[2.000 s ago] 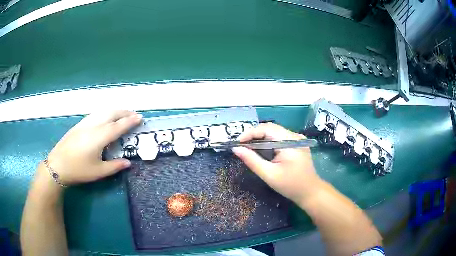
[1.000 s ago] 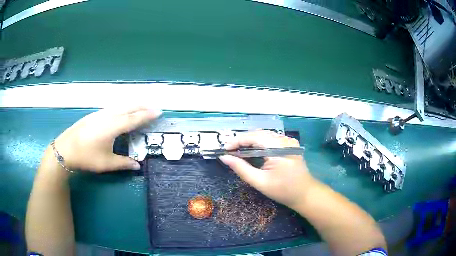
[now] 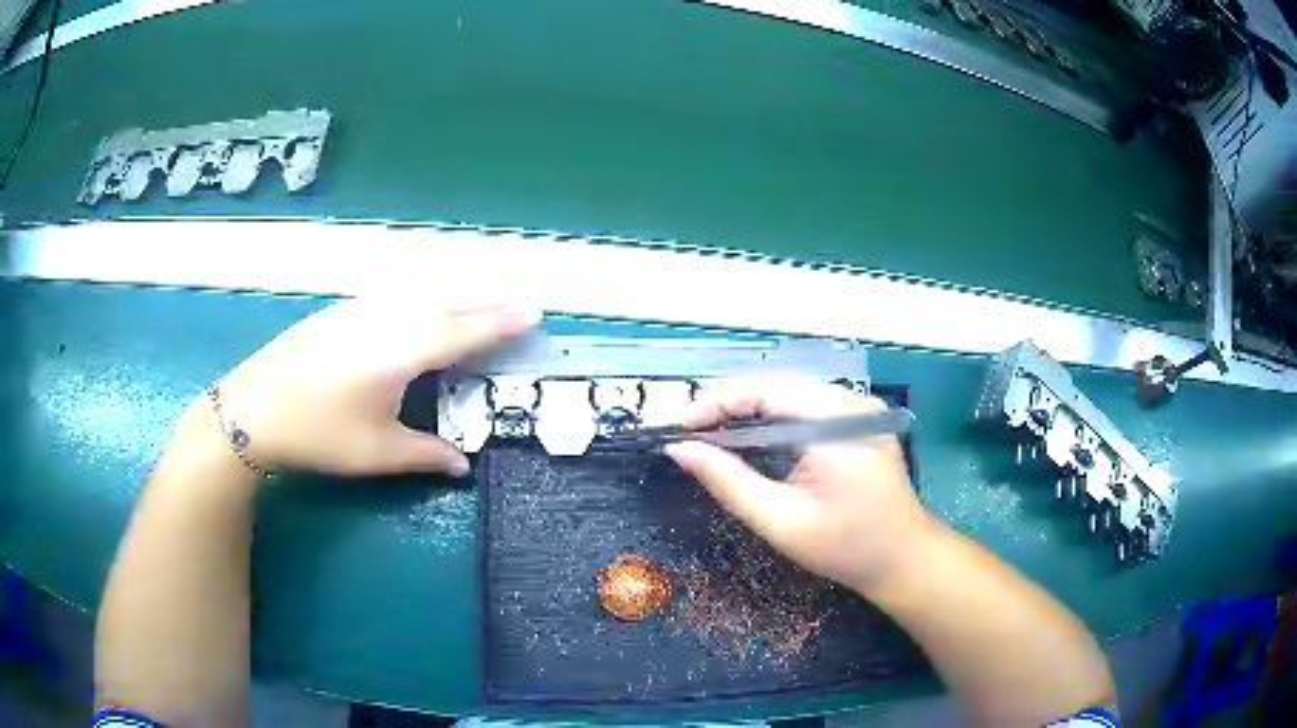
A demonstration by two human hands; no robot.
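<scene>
A long grey multi-bay part (image 3: 565, 423) lies across the far edge of the black parts tray (image 3: 548, 654). My left hand (image 3: 363, 391) grips its left end, thumb at the near side and fingers at the far side. My right hand (image 3: 797, 469) holds silver tweezers (image 3: 811, 430), tips pointing left at the part's near edge by its second bay. My right fingers hide the part's right bays. A copper-coloured ball (image 3: 633, 587) sits in the tray, with tiny copper-coloured pieces (image 3: 754, 605) scattered to its right.
A standing multi-bay unit (image 3: 1084, 452) is on the bench at right, below a metal arm with a round knob (image 3: 1159, 377). Beyond the pale rail (image 3: 640, 277), the green conveyor belt (image 3: 569, 142) carries a bar (image 3: 211, 157) at left and another at far right. Blue objects show at lower right.
The view has shifted, so the bench things sit further right. The conveyor bar at left has come fully into view. The tweezer tips have moved left along the part, from its right bays towards the second bay.
</scene>
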